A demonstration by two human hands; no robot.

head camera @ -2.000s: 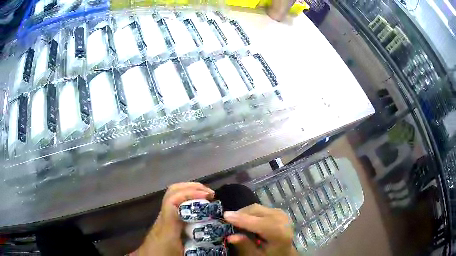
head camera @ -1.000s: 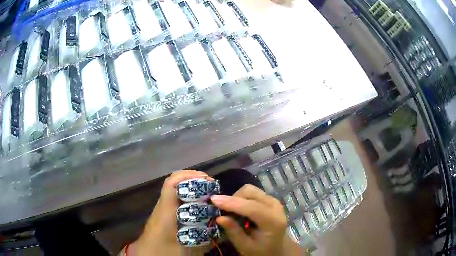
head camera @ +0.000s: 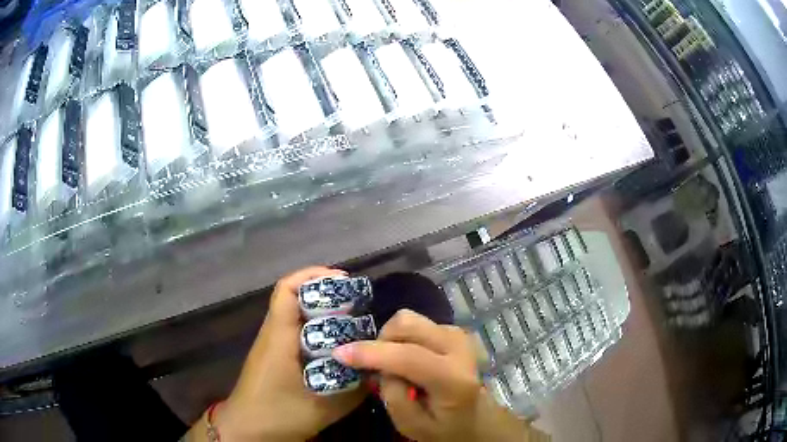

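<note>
Three device units [head camera: 338, 332] are stacked side by side in my left hand [head camera: 280, 367], with their oval ends and silvery dark circuit boards facing up. My left hand wraps them from the left side. My right hand [head camera: 423, 367] is at their right, its index fingertip touching between the middle and lowest unit. A small red tool [head camera: 412, 394] shows between my right-hand fingers; its exact type is unclear. The undersides of the units are hidden by my hands.
A clear tray [head camera: 250, 164] of white units with black side strips lies on the bench [head camera: 552, 129]. A lower tray of units [head camera: 539, 315] sits beside my knee, right of my hands. A blue bin [head camera: 52, 19] edge shows at top left.
The units and both hands have moved up in the picture. My right index finger has shifted from the upper units down to between the middle and lowest ones. The bench view has shifted upward.
</note>
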